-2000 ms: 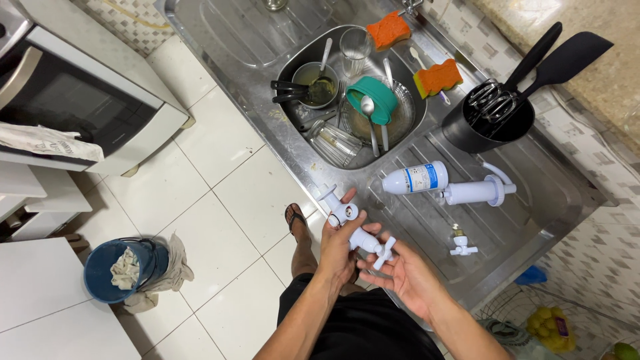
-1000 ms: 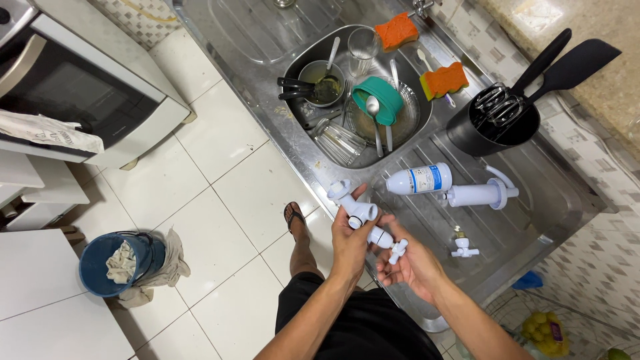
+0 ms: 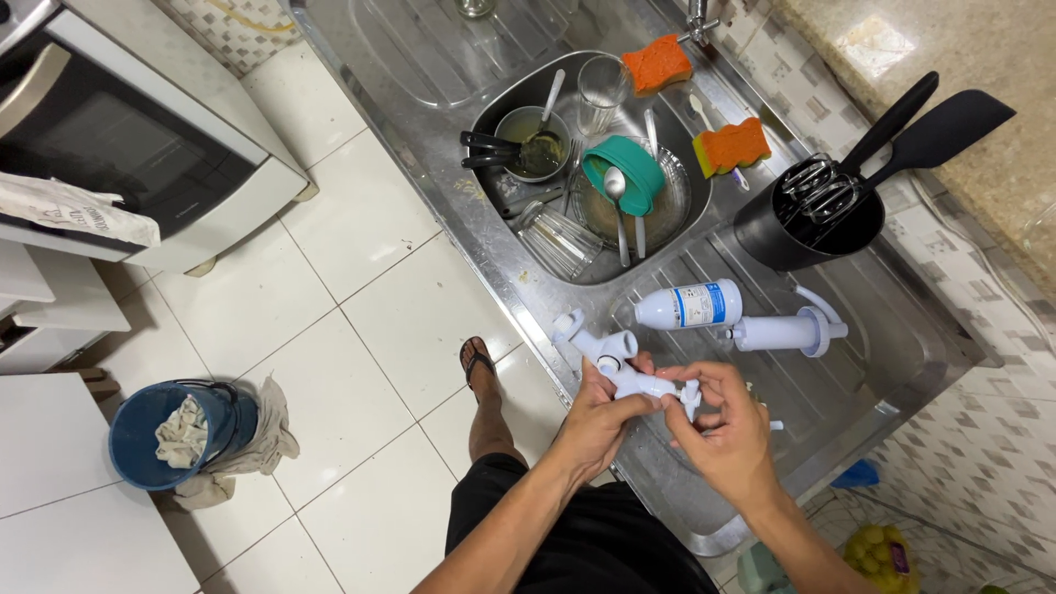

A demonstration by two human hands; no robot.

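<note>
My left hand [image 3: 601,417] grips a white plastic valve body [image 3: 615,363] with branching ports, held over the sink's near edge. The fingers of my right hand [image 3: 719,425] pinch the small white tap handle [image 3: 690,398] at its lower right end; some metal shows between handle and body. Beyond my hands, a white bottle-shaped filter housing [image 3: 689,304] with a blue label lies on the steel drainboard. Beside it lies a white cylindrical filter part [image 3: 780,332] with a ringed cap and curved tube. Another small white tap piece [image 3: 775,425] is mostly hidden behind my right hand.
The sink basin [image 3: 701,194] holds glasses, pans, cutlery and a green bowl [image 3: 624,173]. Two sponges [image 3: 657,64] lie along its far side. A black utensil holder [image 3: 767,227] stands on the drainboard. On the tiled floor, a blue bucket [image 3: 136,437] holds cloth.
The valve body is turned differently in my left hand than two seconds ago. My right hand has closed its fingertips around the tap handle and now covers most of the small tap piece on the drainboard.
</note>
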